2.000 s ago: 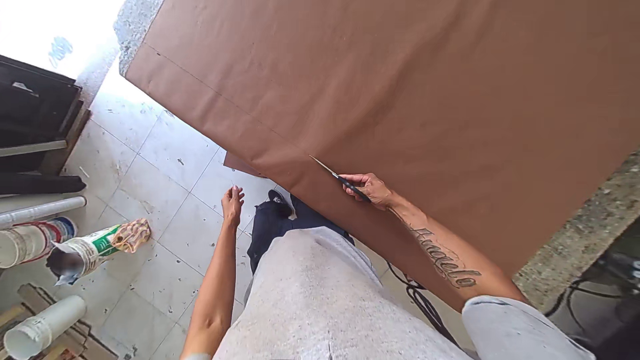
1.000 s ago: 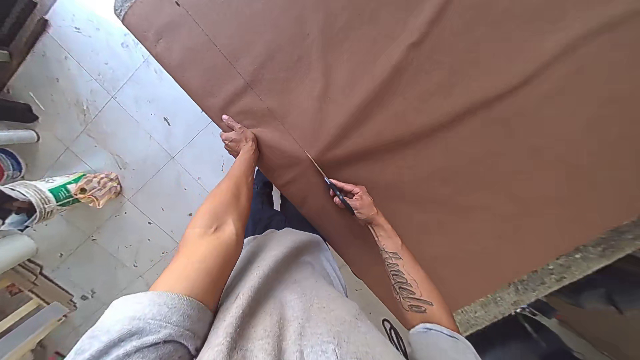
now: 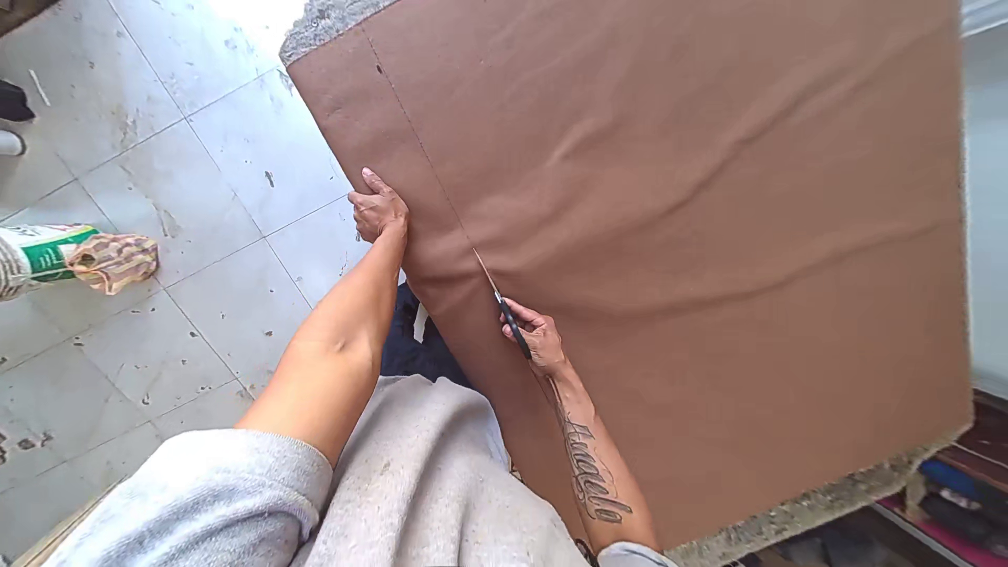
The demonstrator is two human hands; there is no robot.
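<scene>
A large sheet of brown material, leather or leather-like, lies over a table with soft creases across it. A thin dark line runs along it near its left edge. My right hand is closed on the dark handles of a pair of scissors, whose narrow blades point up and left, with the tip at the line. My left hand grips the left edge of the sheet, its thumb on top and the other fingers curled over the edge.
Rough grey padding shows under the sheet at the top left corner and along the lower right edge. A bucket with a patterned cloth stands on the stained tile floor at left. Shelves with folded items are at lower right.
My left hand, hanging beside the sheet two seconds ago, has come up to its left edge and now holds it. My right hand keeps the scissors. The view has shifted.
</scene>
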